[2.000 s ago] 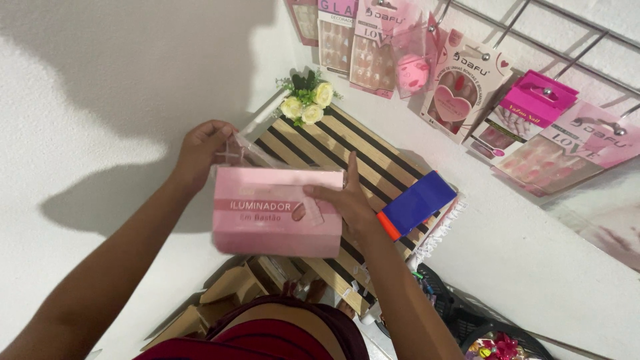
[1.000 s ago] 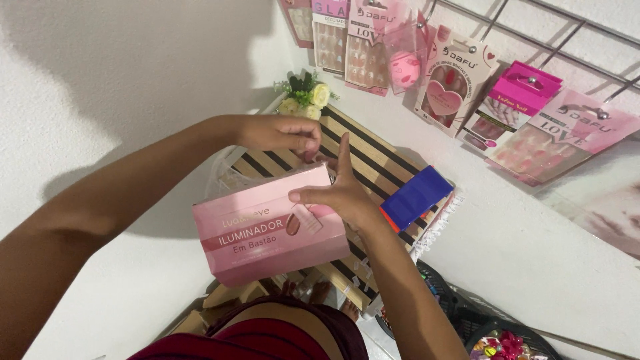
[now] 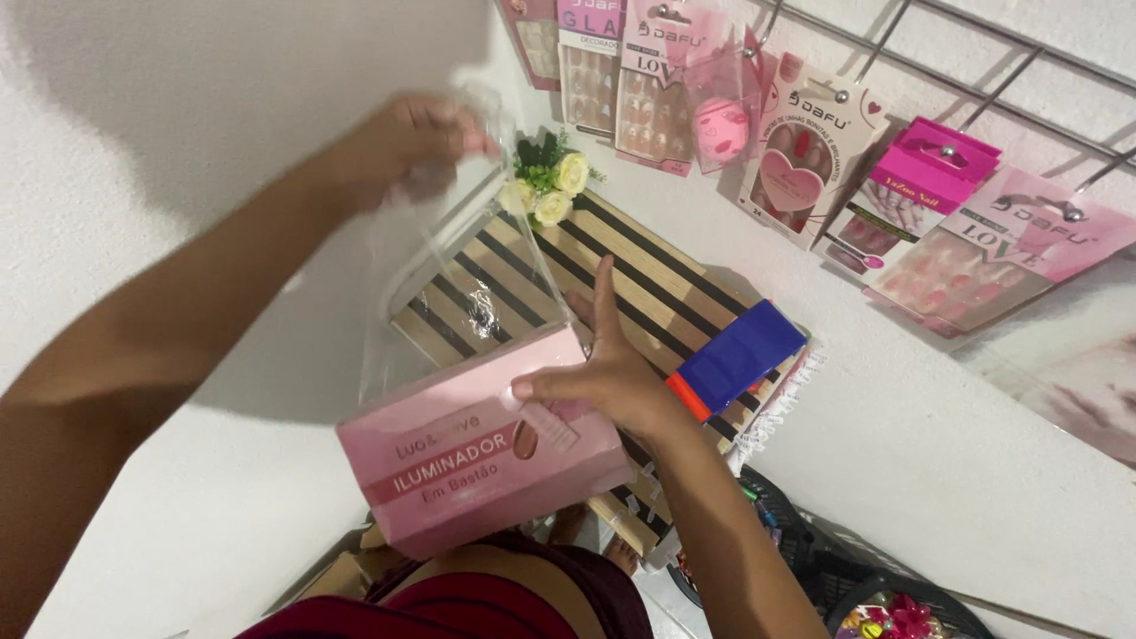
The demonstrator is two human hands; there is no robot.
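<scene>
A pink cardboard box of stick highlighter [image 3: 479,453] is tilted in front of my body, its printed side facing up. My right hand [image 3: 612,382] grips its right end, thumb on the printed face, index finger raised. From the box's upper edge a clear plastic wrapper [image 3: 479,302] stretches up to my left hand [image 3: 435,142], whose blurred fingers are closed on it. Behind the box lies a slatted wooden surface [image 3: 639,248]. A blue item with an orange end [image 3: 745,355] rests on its right side.
Yellow artificial flowers [image 3: 555,191] stand at the slatted surface's far corner. Packs of false nails [image 3: 812,151] and a pink makeup sponge in a clear pack [image 3: 723,129] hang from a metal wire rack [image 3: 976,93]. Black baskets [image 3: 887,595] with colourful small items stand at lower right.
My left hand has moved up and away from the box, and the clear plastic is now pulled out long between them. My right hand has kept its grip on the box.
</scene>
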